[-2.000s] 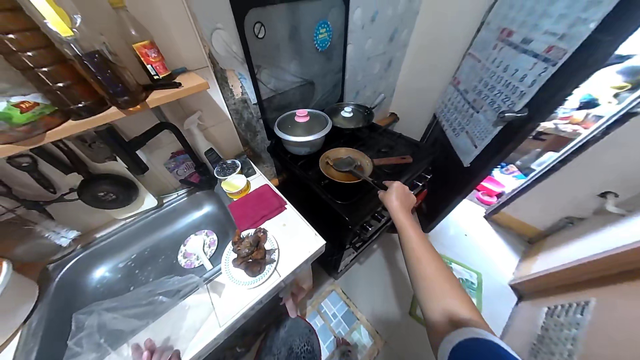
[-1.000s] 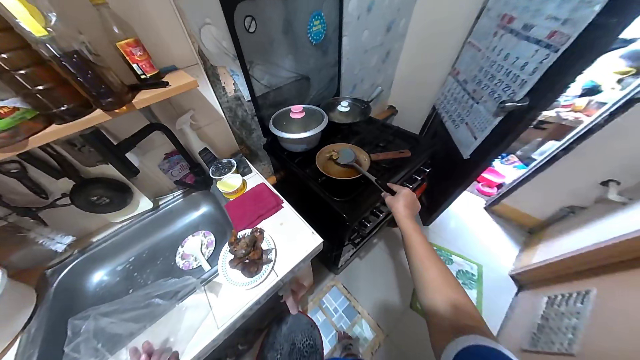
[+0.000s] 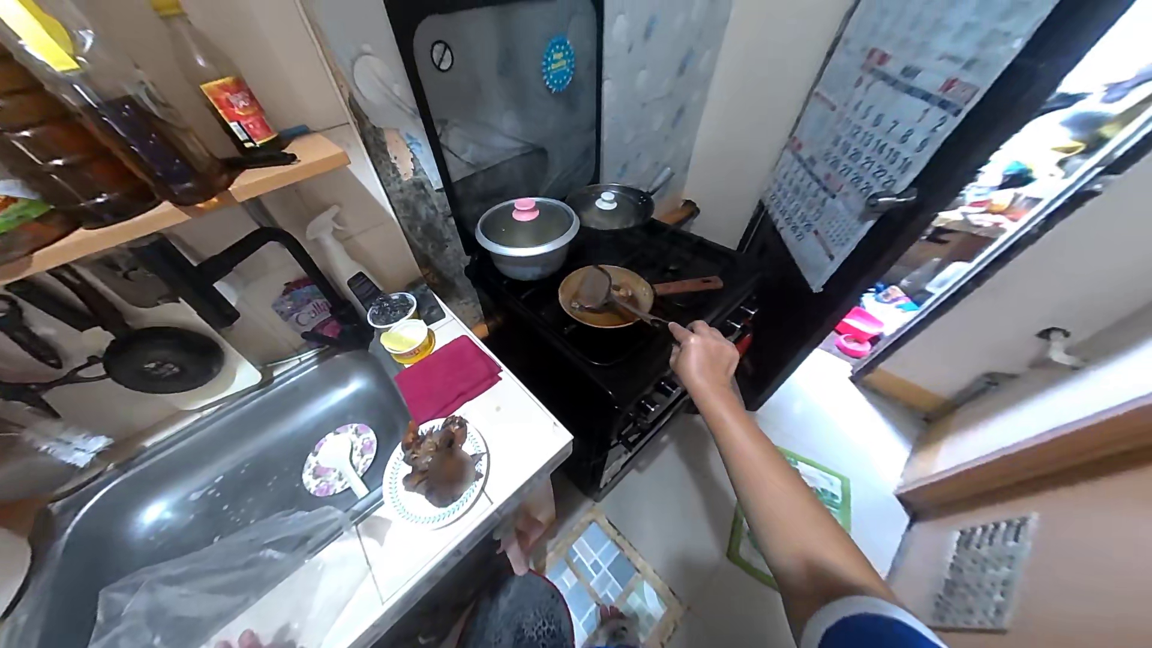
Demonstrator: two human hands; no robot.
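My right hand [image 3: 705, 360] is closed around the dark handle of a ladle [image 3: 596, 290], reaching over the stove's front edge. The ladle's head is in a small tan frying pan [image 3: 634, 315] with a wooden handle, which holds some oil and small bits. My left hand [image 3: 245, 640] shows only as blurred fingertips at the bottom edge, near a clear plastic bag [image 3: 225, 576]; its grip is hidden. On the counter, a white plate [image 3: 409, 504] with a green-patterned rim bears browned fried pieces of food [image 3: 441, 463]. A folded maroon cloth [image 3: 447, 376] lies beside it.
A lidded pot [image 3: 526, 243] and a lidded pan [image 3: 607, 211] stand on the black stove [image 3: 598, 355]. Left are the sink [image 3: 225, 477] with a flowered dish [image 3: 360, 443], two small tubs [image 3: 407, 340] and a bottle shelf [image 3: 297, 166]. A dark round object [image 3: 517, 612] is below the counter.
The ladle has shifted about within the tan pan, its head swinging toward the pan's left side since a second ago. My right hand keeps hold of its handle.
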